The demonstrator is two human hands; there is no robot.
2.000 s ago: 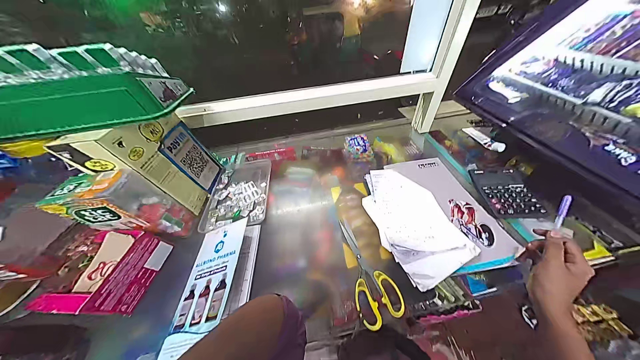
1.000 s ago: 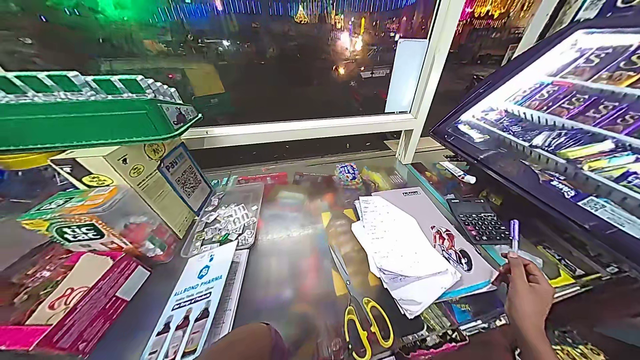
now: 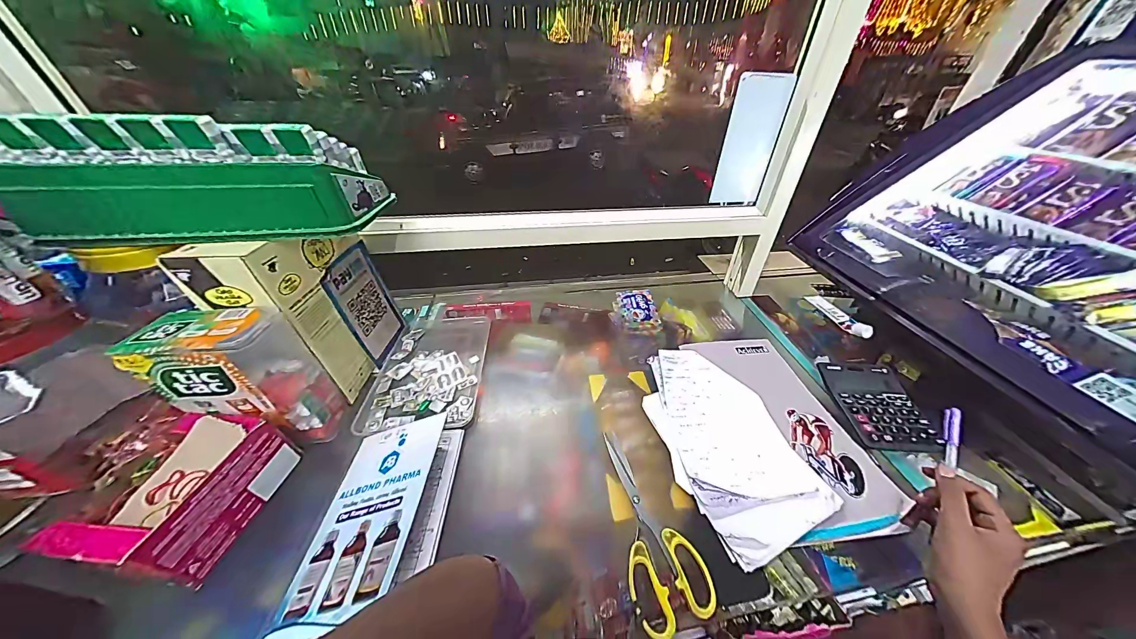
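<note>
At the right edge of the counter, my right hand (image 3: pixel 972 541) is closed on a slim pen or marker with a purple end (image 3: pixel 952 435), which points upward. A small pale item, too unclear to name, shows by its fingers. Just beyond the hand lies a black calculator (image 3: pixel 874 404). To its left are loose handwritten papers (image 3: pixel 732 444) on a grey notebook (image 3: pixel 821 417) with a cyclist picture. Scissors with yellow handles (image 3: pixel 661 541) lie left of the papers. A bare limb, partly in purple fabric, enters at the bottom centre; my left hand is out of sight.
At left stand a green tray (image 3: pixel 177 200), a cream box (image 3: pixel 293 302) with a printed code, a Tic Tac container (image 3: pixel 240 373) and an open pink box (image 3: pixel 204 506). A clear tray (image 3: pixel 426 377) of small packets sits behind a leaflet (image 3: pixel 368 524). A lit display case (image 3: pixel 1003 266) rises at right.
The view has tilted upward, showing more of the street beyond the window. The purple-ended pen stood tilted two seconds ago and is now nearly upright in my right hand.
</note>
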